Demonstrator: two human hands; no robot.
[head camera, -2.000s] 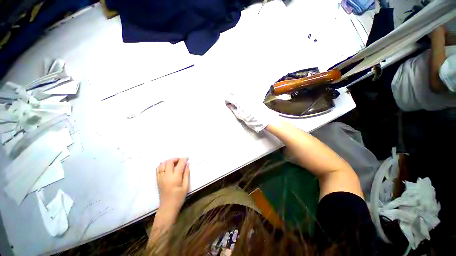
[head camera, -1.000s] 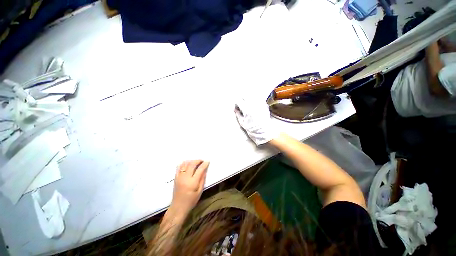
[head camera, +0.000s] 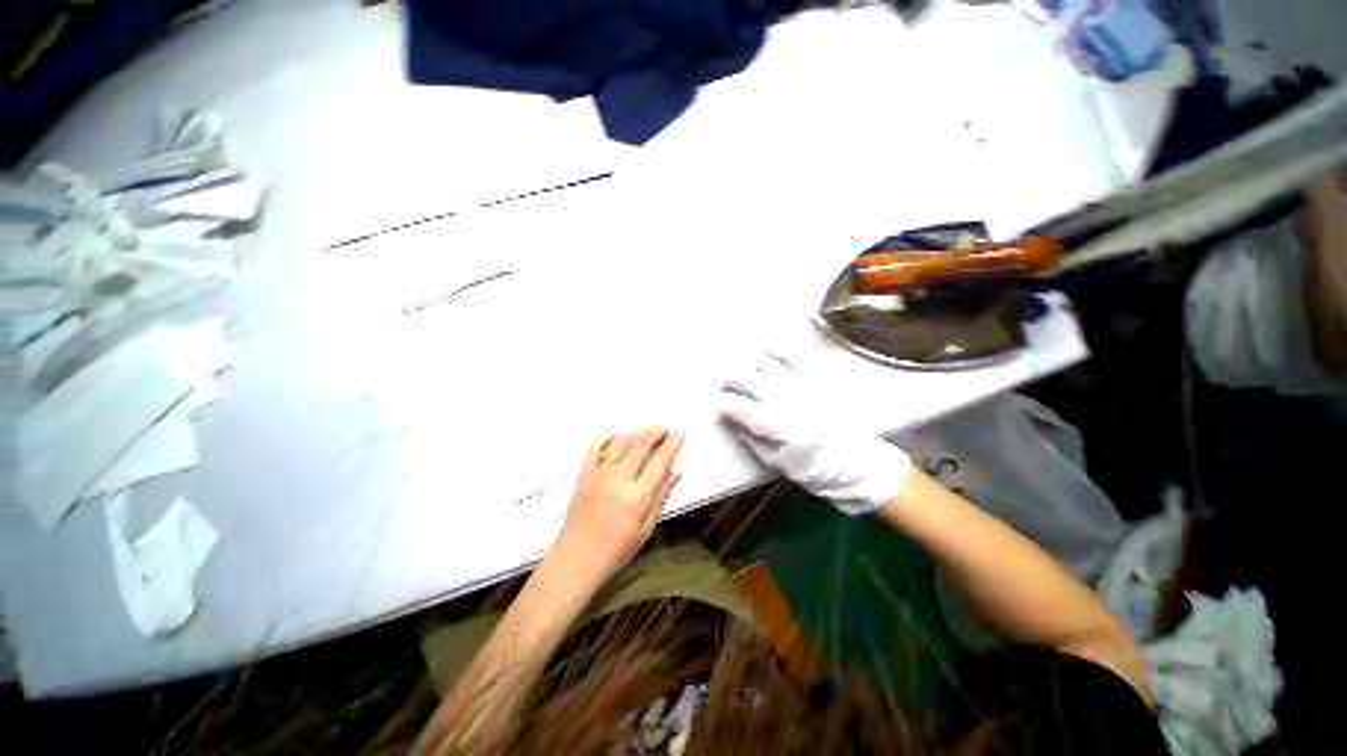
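My bare left hand (head camera: 624, 480) lies on the white table (head camera: 318, 443) near its front edge, fingers close together. My right hand (head camera: 805, 436), in a white knit glove, rests just right of it, fingertips bent down to the table. White pieces under or between the hands are washed out by glare, so I cannot tell what either hand holds. A thin dark line of a flat strip (head camera: 470, 211) and a shorter curved line (head camera: 458, 291) show on the table. The steam iron (head camera: 938, 303) stands at the right edge, untouched.
Tangled white strips (head camera: 89, 244) lie at upper left, above flat white pieces (head camera: 126, 414) and a bent white piece (head camera: 160, 569). Navy cloth (head camera: 591, 52) is at the far edge. The iron's pale hose (head camera: 1226, 192) runs upper right. A person's arm (head camera: 1325, 281) is at far right.
My left hand has moved right and farther onto the table. My right hand has moved nearer to it and to the front edge. The view has shifted slightly; the iron stays parked.
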